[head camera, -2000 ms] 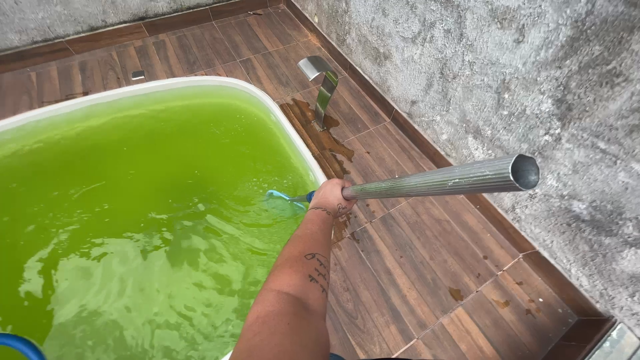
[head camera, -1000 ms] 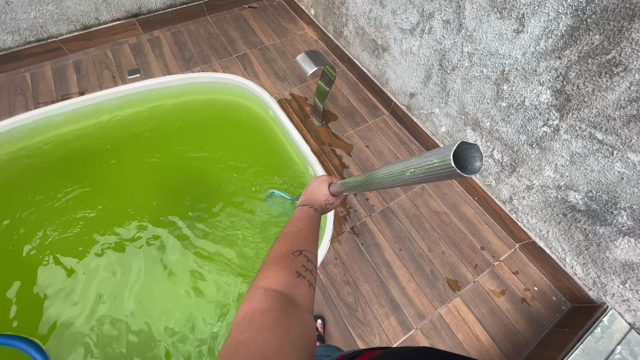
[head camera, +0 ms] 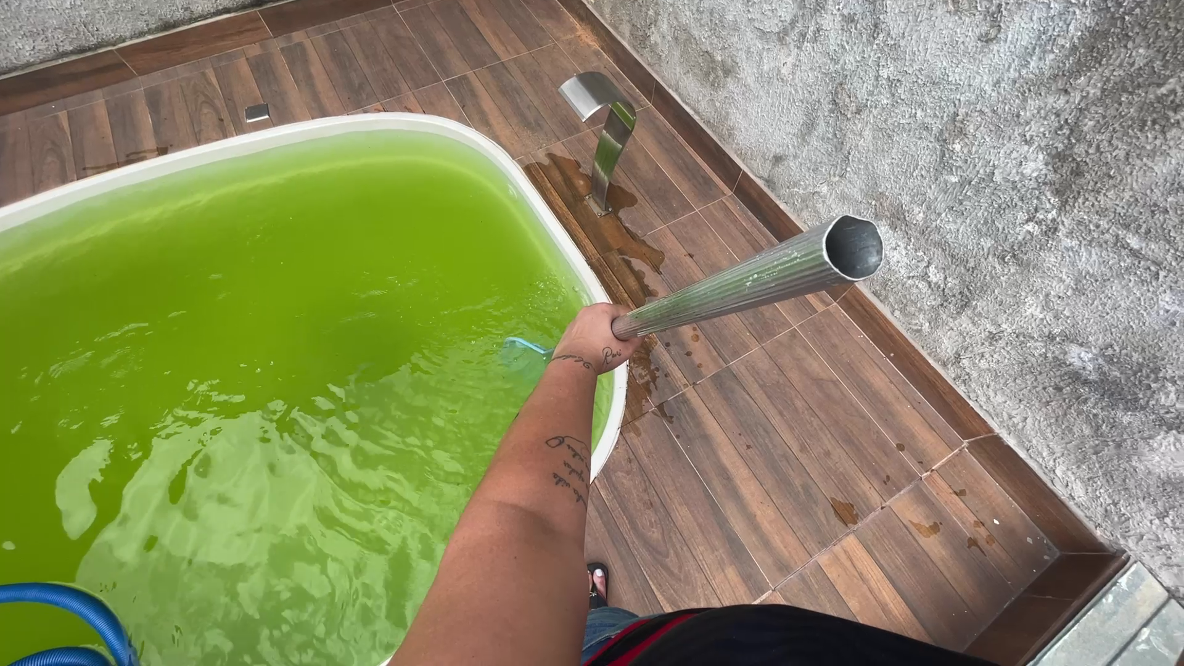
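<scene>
My left hand is closed around a ribbed metal pole at the pool's right rim. The pole's open upper end tilts up and to the right, over the deck. Just left of the hand, a light-blue curved frame, apparently of a pool skimmer net, lies partly under the green water; how it joins the pole is hidden by my hand. The white rim of the pool curves behind the hand. My right hand is out of view.
A curved stainless steel waterfall spout stands on the wet wood-look tile deck. Rough grey walls border it. A coiled blue hose shows at lower left. A metal-framed edge is at lower right, and my foot is below.
The pole's upper end has swung left from its place two seconds ago. My left hand has stayed closed on the pole beside the rim. More of my clothing and a foot have come into view.
</scene>
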